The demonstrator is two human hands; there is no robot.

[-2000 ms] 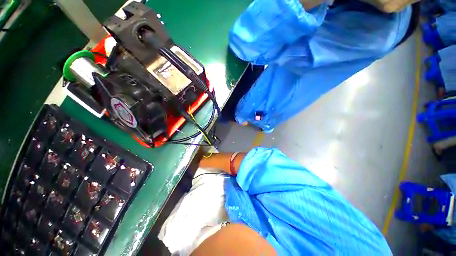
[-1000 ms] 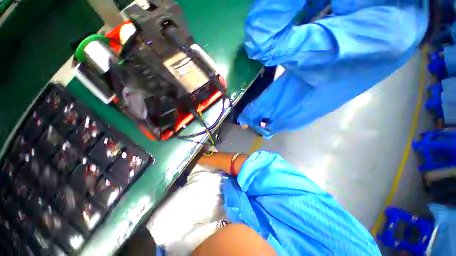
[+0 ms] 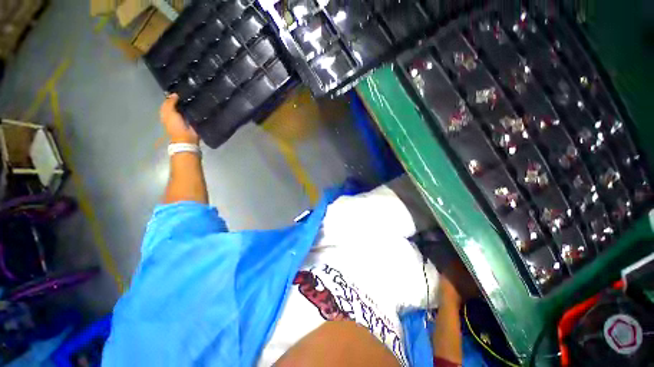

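My left hand (image 3: 177,120) reaches out at the upper left and grips the near edge of a black compartment tray (image 3: 233,72). The tray's pockets look empty, and it is held tilted off the bench's end. Another black tray (image 3: 326,54) with shiny pockets lies beside it at the top. A large black tray (image 3: 534,154) with small reddish and silvery parts in its pockets lies on the green bench at the right. My right forearm shows at the lower right, below the bench edge; its hand is in shadow and unclear.
The green bench edge (image 3: 448,215) runs diagonally down to the right. A black fan (image 3: 622,335) with a red pentagon label stands in a red-orange bin at the lower right. A thin yellow cable hangs at the bench edge. Cardboard boxes (image 3: 147,29) are at the top left. A wooden-framed crate (image 3: 32,154) stands far left.
The view has swung left. The fan and bin have shifted to the lower right corner, and the neighbour's blue sleeves have left the picture. My left hand and the tray it grips have come into view.
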